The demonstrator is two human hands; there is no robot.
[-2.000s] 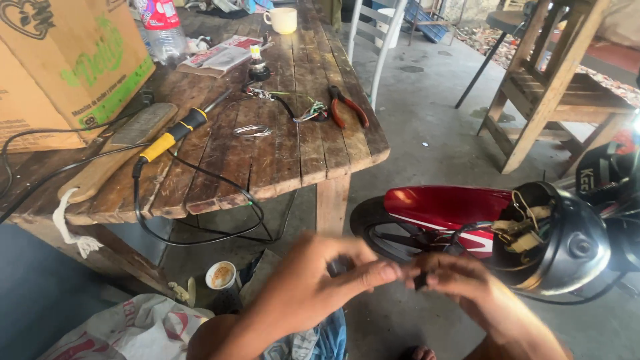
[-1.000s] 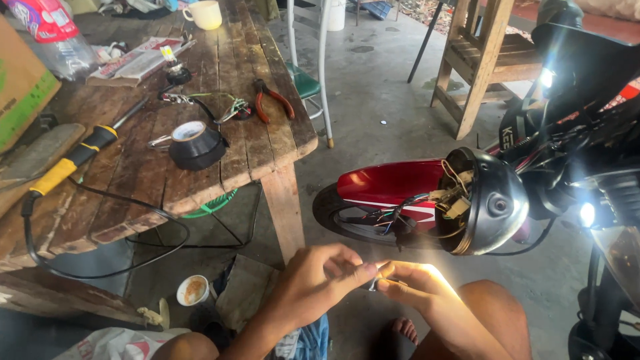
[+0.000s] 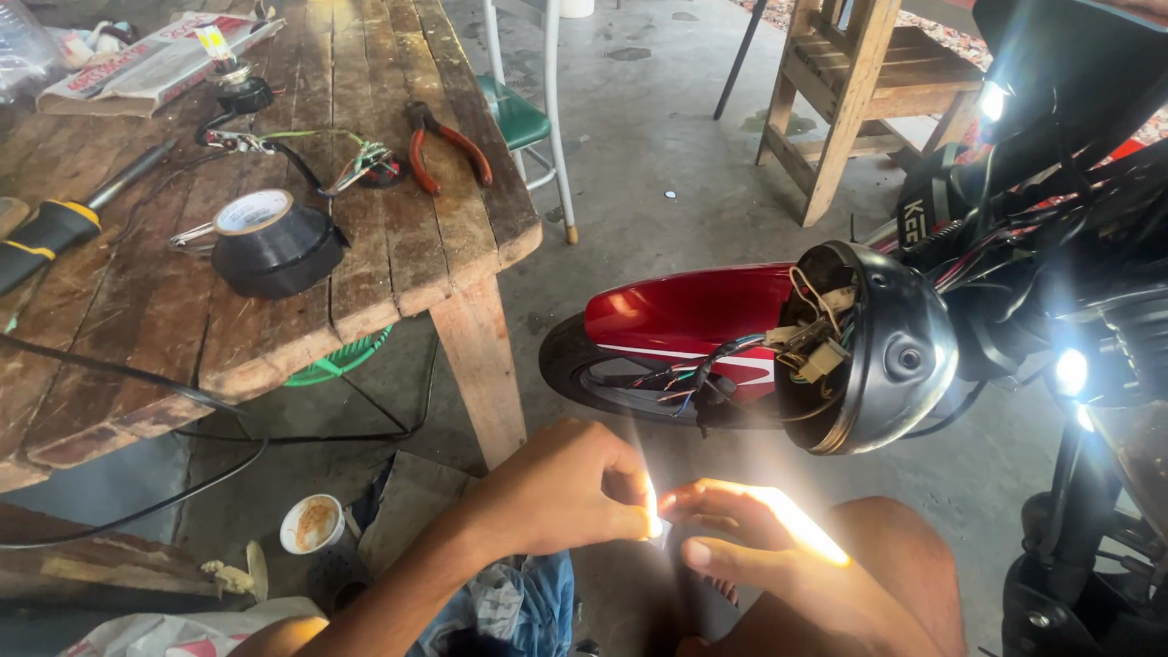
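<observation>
My left hand (image 3: 575, 488) pinches a small pale piece (image 3: 661, 534) between thumb and index finger; glare blurs what it is. Close to its right, my right hand (image 3: 771, 538) has its thumb and fingers apart, with nothing seen between them. Beyond the hands, loose wires (image 3: 698, 374) hang from the open black headlight housing (image 3: 899, 356) of a motorcycle with a red front fender (image 3: 684, 310). On the wooden table (image 3: 383, 246) lie a roll of black tape (image 3: 278, 251), red-handled pliers (image 3: 443, 151), an LED bulb (image 3: 239, 87) with wires, and a yellow-and-black soldering iron (image 3: 55, 233).
A black cord (image 3: 137, 365) loops over the near table edge. Below stand a cup (image 3: 313, 524) with brown residue and a plastic bag (image 3: 182, 630). A chair with a green seat (image 3: 516, 114) and a wooden chair (image 3: 849, 100) stand behind. Two bright lamps (image 3: 1070, 372) shine on the motorcycle.
The hands were together around a small item one second ago; now the right hand is apart from the left. The tape roll on the table was not there in the oldest frame.
</observation>
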